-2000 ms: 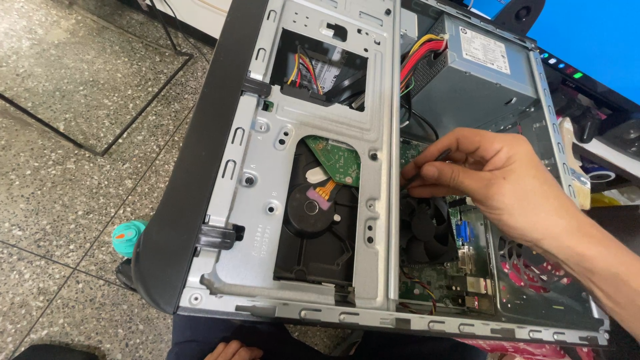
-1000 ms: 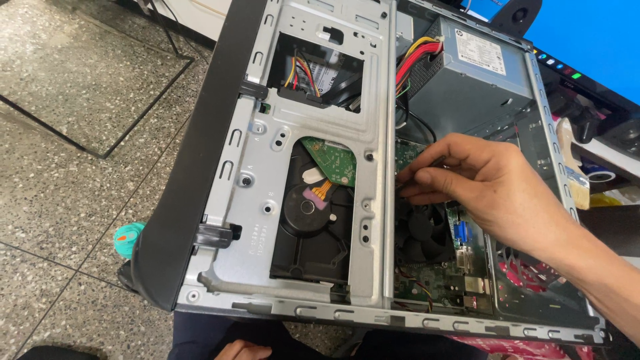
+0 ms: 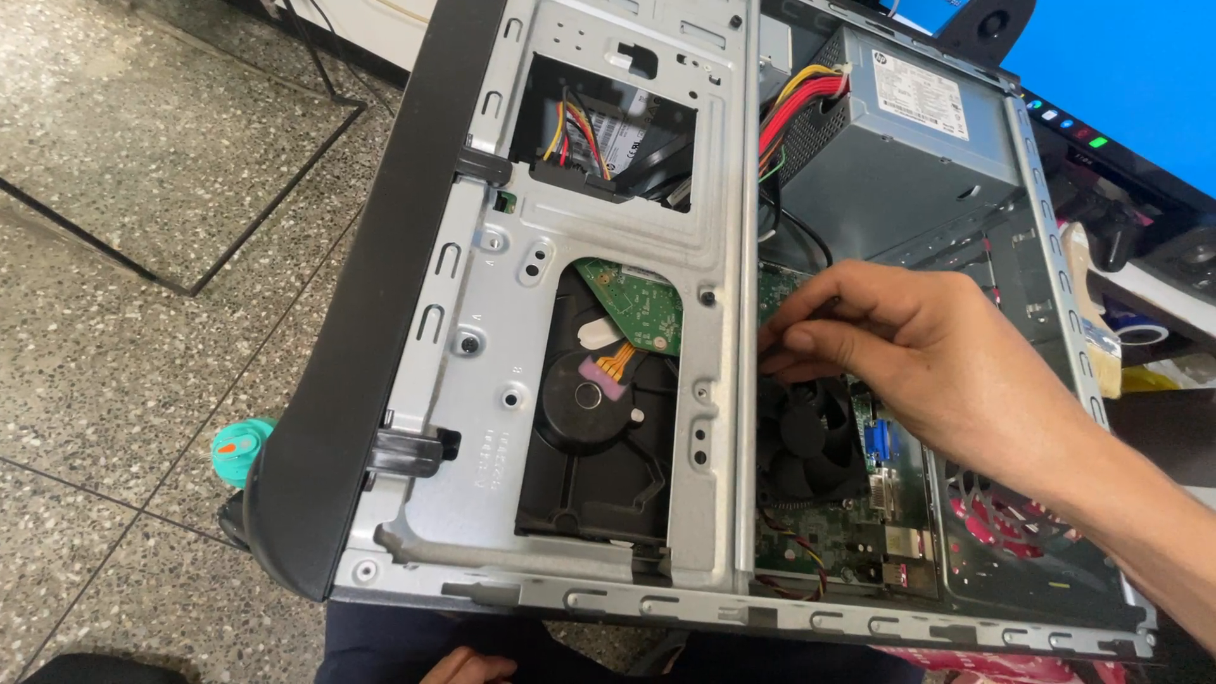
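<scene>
An open desktop computer case lies on its side across my lap. My right hand reaches into it, thumb and fingers bent together over the motherboard, just above the black cooling fan. The fingertips are partly hidden by the case's metal rail, so whether they hold anything cannot be seen. A hard drive with a green circuit board shows through the drive bay cutout. My left hand is low at the bottom edge, mostly cut off by the frame, below the case.
The power supply with red and yellow cables fills the case's upper right. Beyond the right edge are a brush and a monitor. A teal round object is at the left, beside the black front panel.
</scene>
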